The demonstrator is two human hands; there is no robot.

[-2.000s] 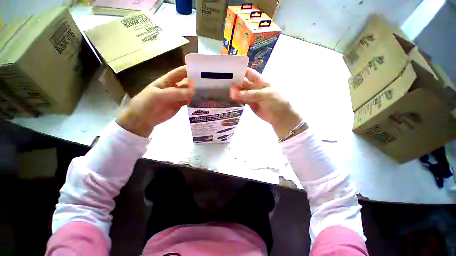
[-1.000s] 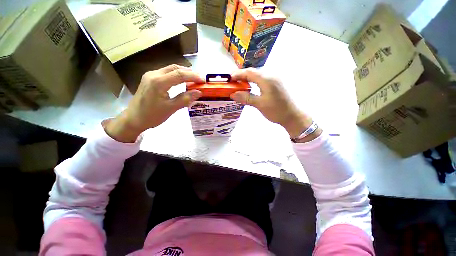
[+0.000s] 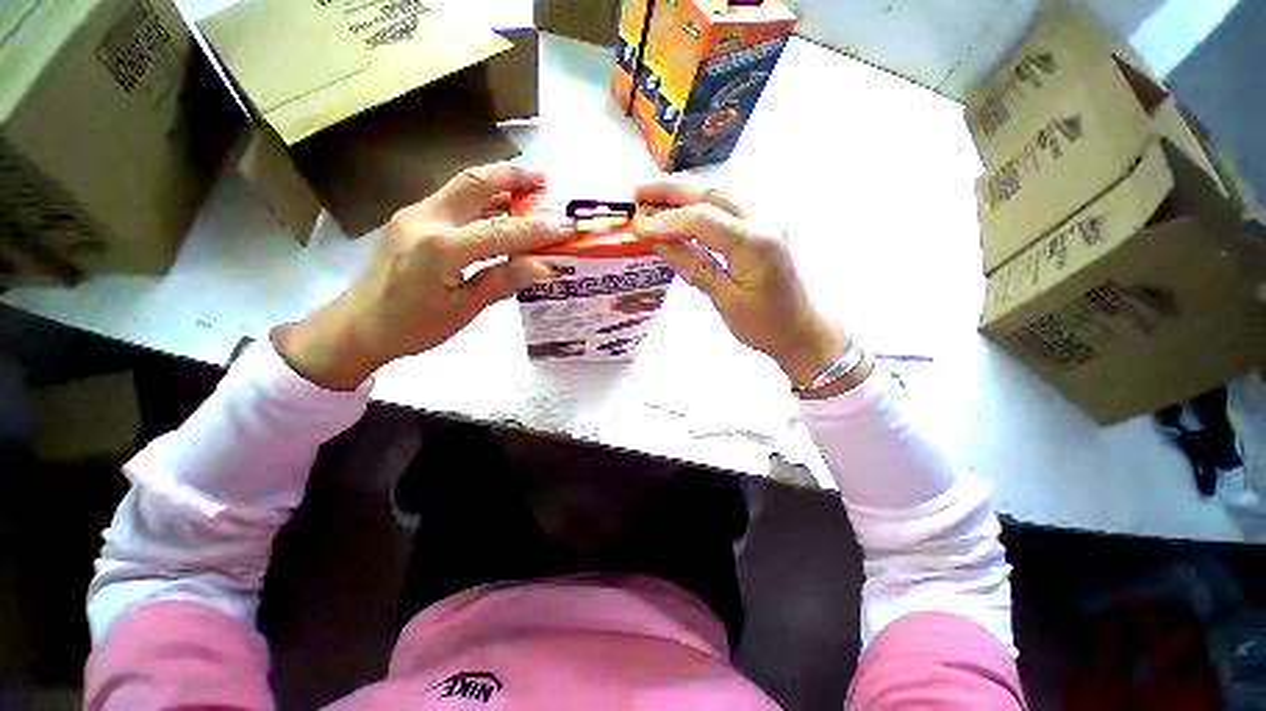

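A retail box (image 3: 594, 313) stands upright on the white bench in front of me, with a printed white side facing me and an orange top. The black-edged handle (image 3: 601, 210) shows at the top between my hands. My left hand (image 3: 442, 264) holds the top's left side, fingers over it and thumb at the front edge. My right hand (image 3: 725, 264) holds the top's right side near the handle with bent fingers. My fingers hide both ends of the top.
Finished orange and dark retail boxes (image 3: 705, 77) stand behind. Brown cartons stand at the far left (image 3: 90, 153), left (image 3: 347, 70) and right (image 3: 1111, 264); two have open flaps. A black item (image 3: 1205, 442) lies beside the right carton. The white bench's front edge (image 3: 667, 447) curves before my lap.
The pale raised flap with the black slot has folded down, and the orange top now shows closed. My fingers have shifted inward beside the handle. The whole view has moved slightly.
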